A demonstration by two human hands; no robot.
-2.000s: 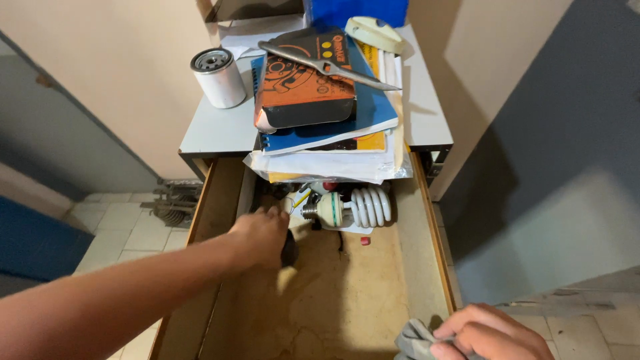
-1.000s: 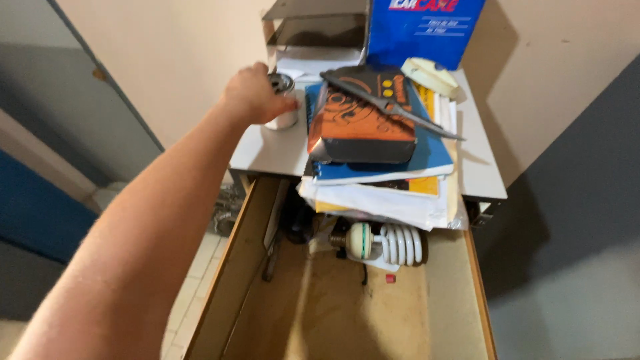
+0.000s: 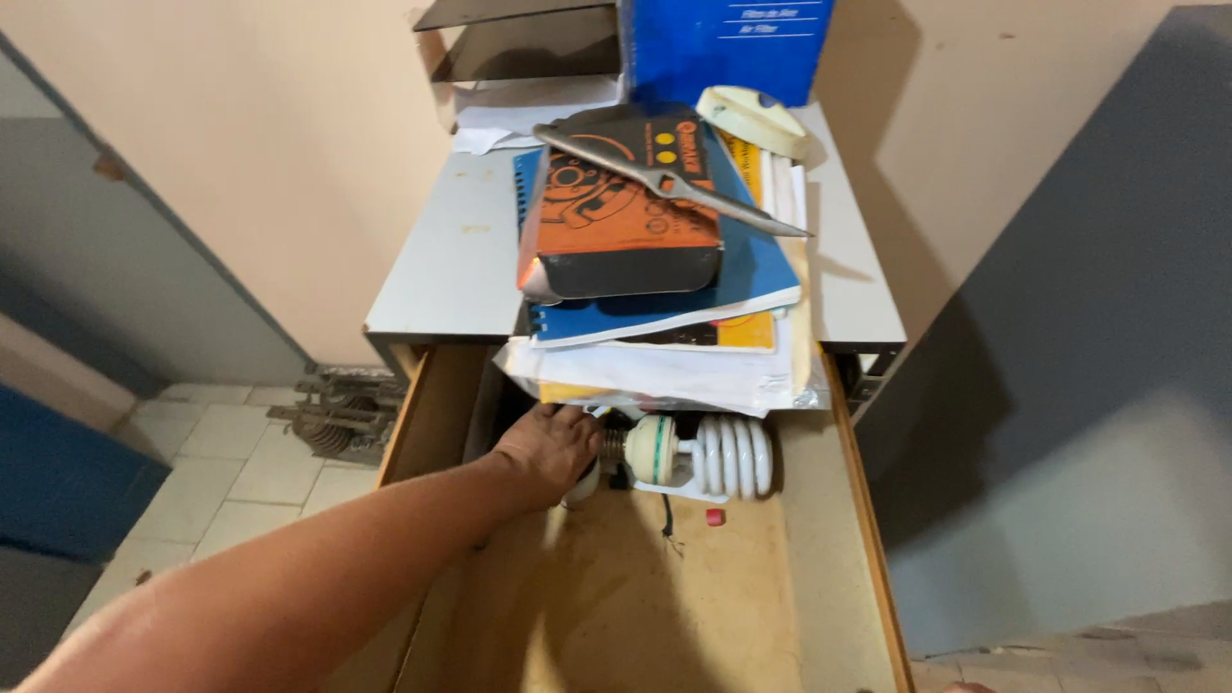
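My left hand (image 3: pixel 549 448) is inside the open drawer (image 3: pixel 871 539), near its back left, closed around a white oil filter (image 3: pixel 580 489) that is mostly hidden under the palm and fingers. Just right of the fingers lies a spiral fluorescent bulb (image 3: pixel 736 457) with its screw base towards the hand. A small red piece (image 3: pixel 715 518) and a short dark wire (image 3: pixel 667 515) lie on the drawer bottom in front of the bulb. Only a sliver of my right hand (image 3: pixel 967 688) shows at the bottom edge, too little to tell its pose.
On the white cabinet top (image 3: pixel 438 250), an orange and black box (image 3: pixel 626 207) with a metal tool (image 3: pixel 664 181) across it rests on a blue spiral notebook (image 3: pixel 770 274) and papers. Behind stand a blue air filter box (image 3: pixel 727 58) and a dark tray (image 3: pixel 534 43).
The oil filter has left the cabinet top, where my left hand was on it one second ago, and is now in the drawer with that hand. The grey cloth seen earlier in my right hand is out of view.
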